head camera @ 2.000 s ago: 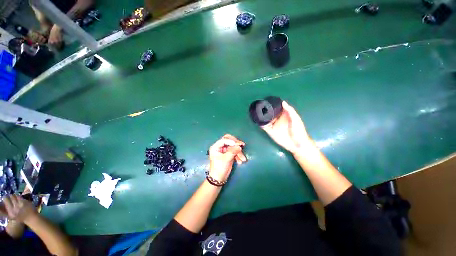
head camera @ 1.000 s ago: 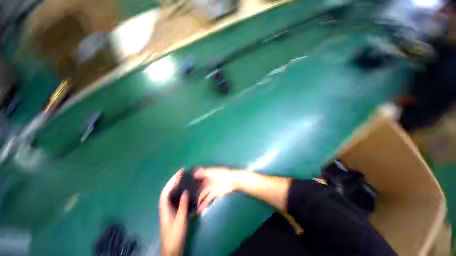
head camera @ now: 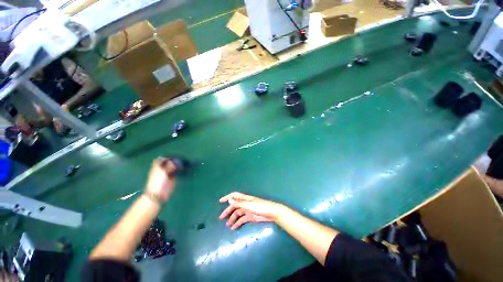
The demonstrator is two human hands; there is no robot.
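My left hand is stretched out over the green belt, blurred, with its fingers around a dark housing. My right hand is above the belt in front of me, empty, with fingers apart. A loose pile of small black fittings lies beside my left forearm. One small dark piece lies on the belt between the pile and my right hand.
A carton of black housings stands at my right. A black housing and small round subassemblies are on the far lane. Two housings lie at the right. Another person's arms show at far left; a sleeve at right edge.
My hands, together on the housing one second ago, are now apart. My left hand has carried it out over the belt; my right hand has let go. The view has turned and steadied.
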